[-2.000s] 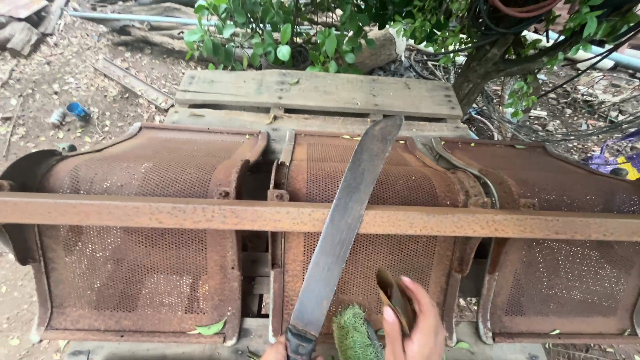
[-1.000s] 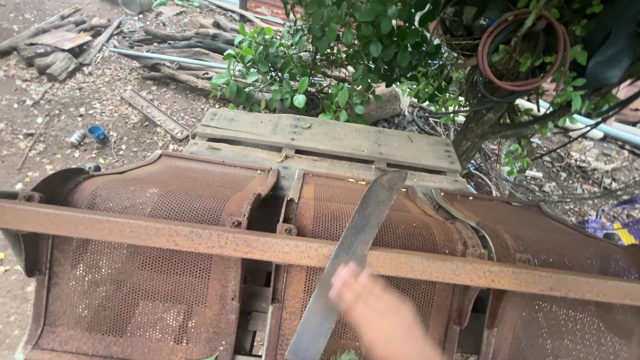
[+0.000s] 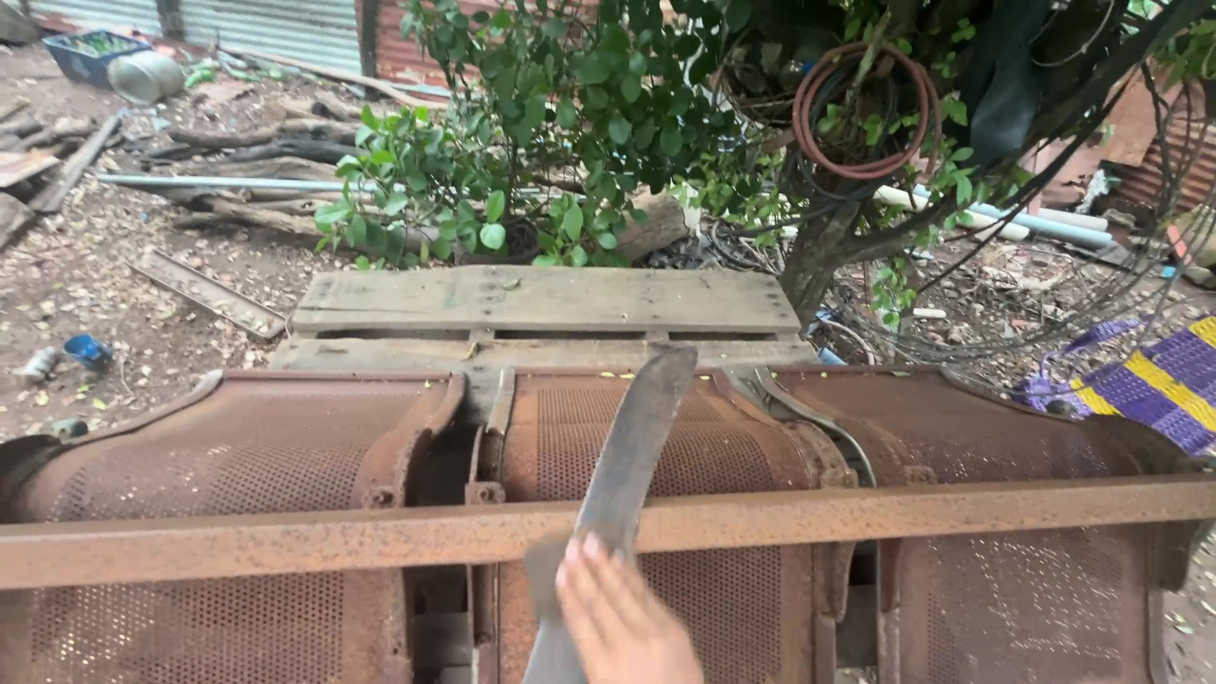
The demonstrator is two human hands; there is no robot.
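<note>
A machete's steel blade rises from the bottom centre, its broad tip pointing up and away. My right hand lies across the lower blade with its fingers together, pressing a thin brownish sheet, perhaps sandpaper, against the metal; the hand is slightly blurred. My left hand and the machete's handle are outside the frame. Under the blade runs a rusty metal bar, which crosses the rusty perforated metal seats from side to side.
Weathered wooden pallet boards lie beyond the seats. A leafy tree with a coiled reddish hose stands behind. Logs, a metal channel piece and a blue cup are on the ground at left, a purple and yellow woven item at right.
The view has tilted upward. My right hand, which held the folded sheet beside a green scouring pad two seconds ago, is now on the blade. My left hand and the handle have left the view.
</note>
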